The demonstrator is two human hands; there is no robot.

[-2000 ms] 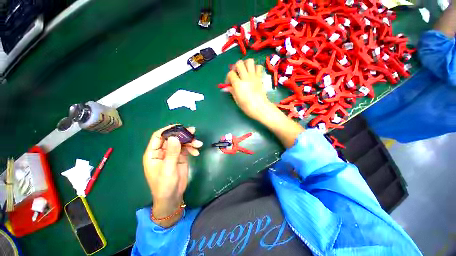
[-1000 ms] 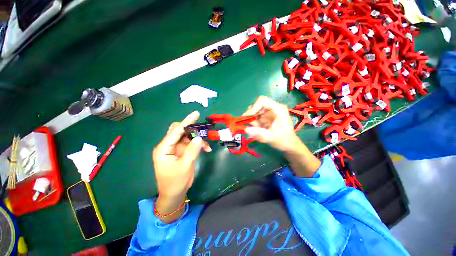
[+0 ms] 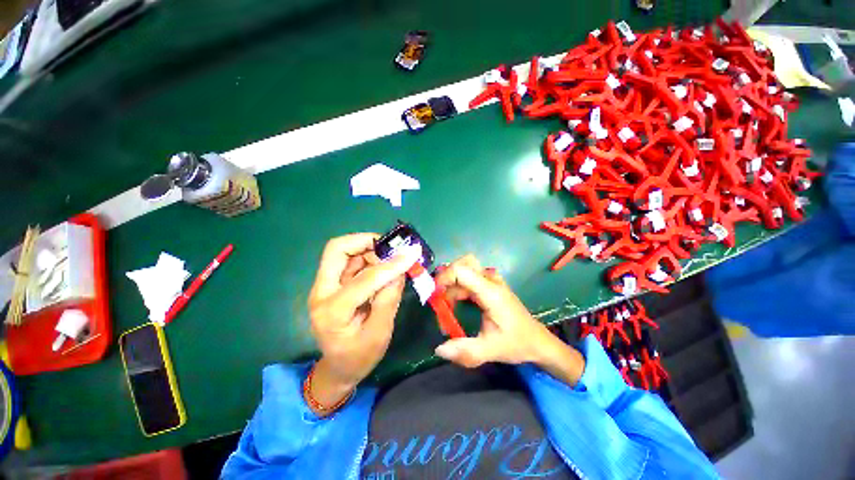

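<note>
A black electronic unit (image 3: 404, 242) is held between the thumb and fingers of my left hand (image 3: 356, 305), above the green bench. A red spring clamp (image 3: 444, 314) sits with its jaw end at the unit's lower edge, a white label on it. My right hand (image 3: 492, 319) holds the clamp by its handles, just right of my left hand. My fingers partly hide the jaws, so how far they grip the unit cannot be told. Two open sub-assemblies lie beyond, one on the white strip (image 3: 429, 113) and one on the green surface (image 3: 411, 51).
A large heap of red clamps (image 3: 675, 150) lies at right. White wipes (image 3: 384, 183), a bottle (image 3: 220, 186), a red pen (image 3: 199, 284), a red tray (image 3: 58, 342) and a phone (image 3: 151, 380) lie left. A dark crate (image 3: 698, 366) stands below right.
My right hand has moved from the bench to the unit with a red clamp, which has turned to point downward. The clamped unit that lay beside my left hand no longer shows on the bench.
</note>
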